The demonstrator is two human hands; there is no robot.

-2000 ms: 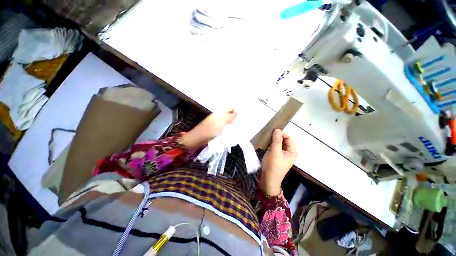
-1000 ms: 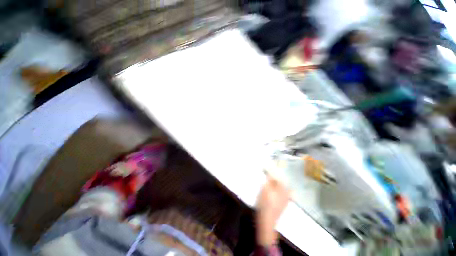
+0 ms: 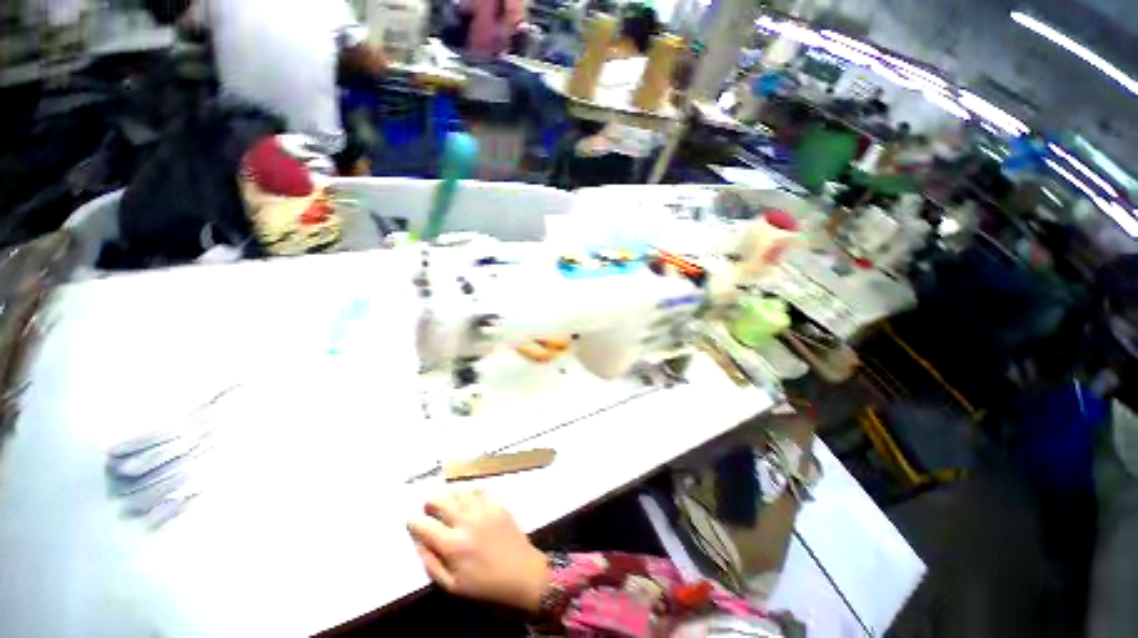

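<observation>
A narrow brown strip [image 3: 502,465] lies flat on the white table [image 3: 312,499], just in front of the machine's needle area. My right hand [image 3: 481,548] rests at the table's front edge, just below the strip, fingers bent and slightly apart. I see nothing in it, but the white glare hides detail under the fingertips. A floral sleeve cover is on that forearm. My left hand is out of the picture. The white sewing machine [image 3: 580,312] stands behind the strip, with orange-looped snips [image 3: 544,349] on its bed.
Thin striped pieces [image 3: 162,461] lie on the table at the left. A right-hand board [image 3: 861,536] holds brown and dark parts. A light green cone [image 3: 759,319] stands at the machine's right end. Behind are a red-topped floral bundle [image 3: 287,187], people and other workstations.
The view has swung up and to the right, showing the room. The brown strip has left my right hand and lies on the table. My left hand and the white pieces are out of view.
</observation>
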